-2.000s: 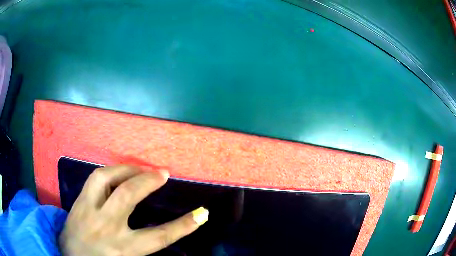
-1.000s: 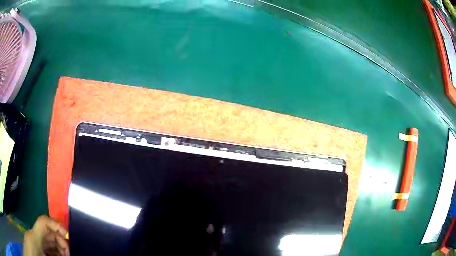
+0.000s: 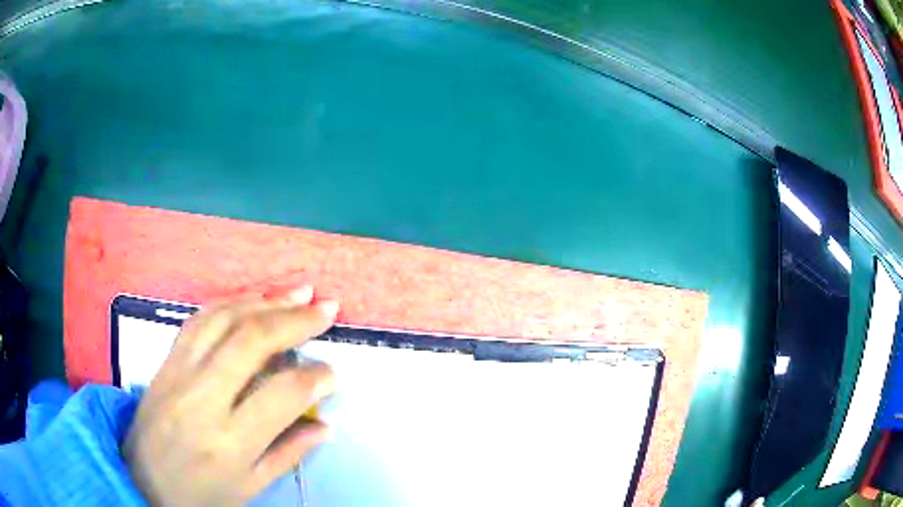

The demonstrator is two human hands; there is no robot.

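Note:
The backlight unit [image 3: 475, 426], a bright white sheet in a thin black frame, lies on the red-orange foam pad [image 3: 495, 282]. My left hand [image 3: 233, 396], bare and in a blue sleeve, is over its upper left part, fingers bent and fingertips at the top edge. A yellow finger cot [image 3: 313, 412] shows partly between the fingers. A thin line hangs below them; what it is and whether I hold it cannot be told. The glossy black LCD panel [image 3: 807, 327] is at the right. Only fingertips of my right hand [image 3: 745, 499] show at its lower left edge, cut off by the picture.
The green mat [image 3: 416, 139] lies under everything. A white strip [image 3: 863, 386] is at the far right. Another red-edged unit [image 3: 871, 109] is at the upper right. Part of a pink fan [image 3: 12, 139] shows at the left edge.
The LCD panel has moved from over the backlight unit to the right, uncovering the white sheet and hiding the red support bar. My left hand has come back over the unit's upper left.

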